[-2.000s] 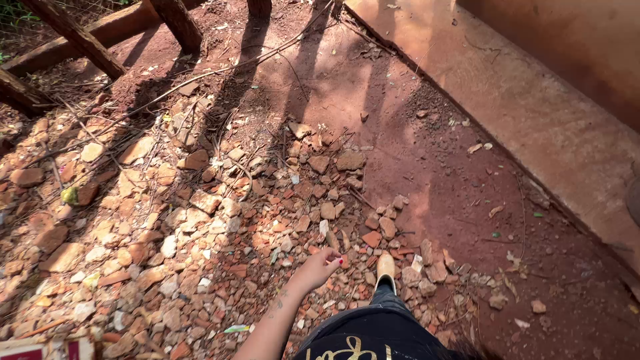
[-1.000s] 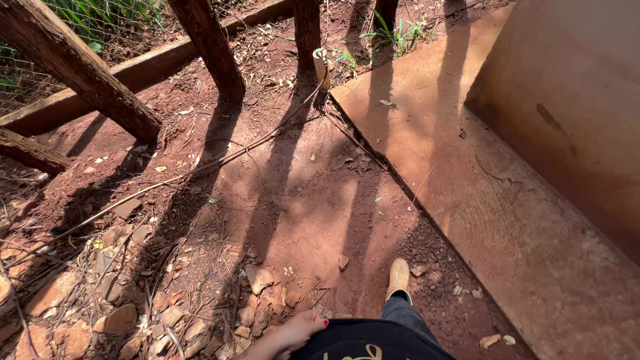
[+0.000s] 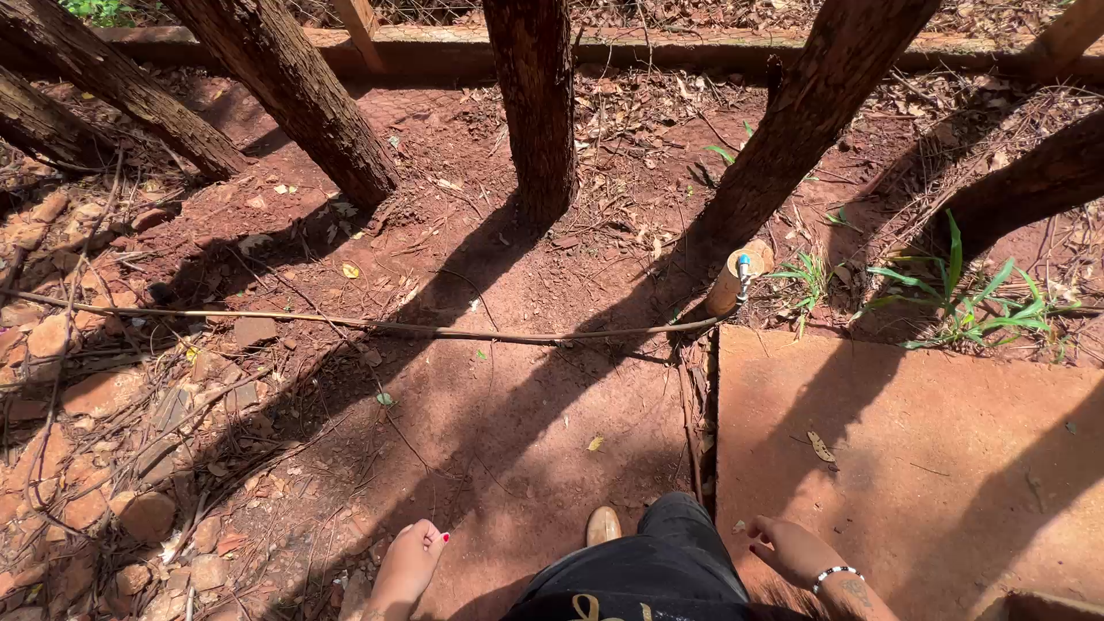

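Note:
My left hand (image 3: 412, 556) hangs low at the bottom left of centre, loosely curled with nothing visible in it, above red soil. On the other side of my black shirt, my right hand (image 3: 789, 548) has its fingers partly bent and holds nothing; a beaded bracelet (image 3: 835, 576) circles that wrist. Under it lies the concrete slab (image 3: 914, 466). Farther forward, a tap with a blue handle (image 3: 743, 269) stands at a short post (image 3: 723, 291). A long hose or cable (image 3: 448, 332) runs left across the ground from the post.
Rough wooden posts (image 3: 539, 129) rise ahead, with a low beam or curb (image 3: 638, 47) behind them. Broken brick and stones (image 3: 103, 392) cover the left side. Tufts of grass (image 3: 966, 302) grow beside the slab's far edge. A tan shoe (image 3: 603, 524) shows below me.
The view has moved forward and turned right, bringing the tap and more posts into sight. My right hand has come into view; my left hand shows more fully than a second ago.

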